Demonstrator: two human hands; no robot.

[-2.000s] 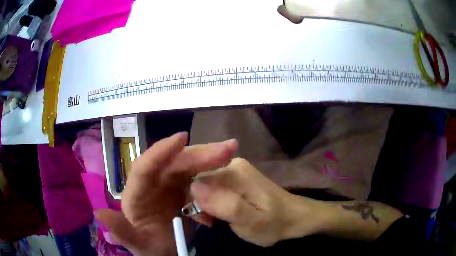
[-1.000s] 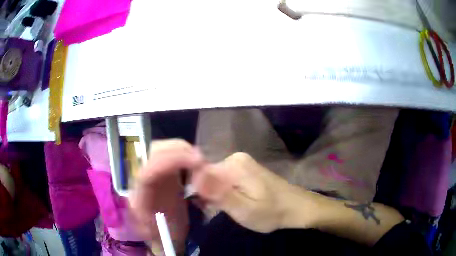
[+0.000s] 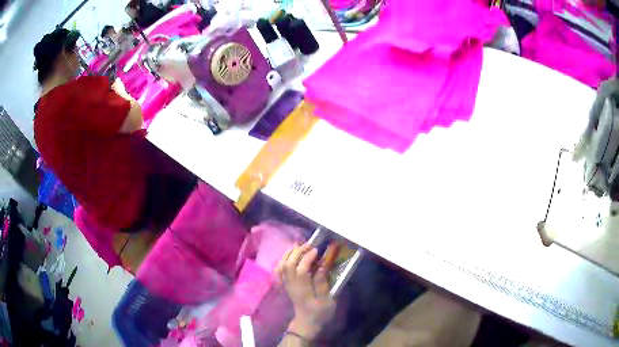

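Note:
My left hand (image 3: 307,279) is at the small pale drawer (image 3: 345,272) under the front edge of the white table (image 3: 434,203). Its fingers are bent over the drawer's opening and partly hide the inside, so what they touch or hold cannot be told. My right hand is not in view. A layered stack of hot magenta panels (image 3: 400,91) lies at the back of the table, beside a yellow-orange band (image 3: 277,154).
A person in a red top (image 3: 88,149) stands at the left beyond a purple machine (image 3: 234,71). Pink cloth (image 3: 197,247) hangs below the table, near a blue crate (image 3: 136,315). The sewing machine's head (image 3: 603,146) is at the right edge. A white stick-like thing (image 3: 247,331) shows at the bottom.
The view has swung left. My hands were together around a small metallic object; now my left hand is at the drawer and my right hand is out of view. The shears have left the picture.

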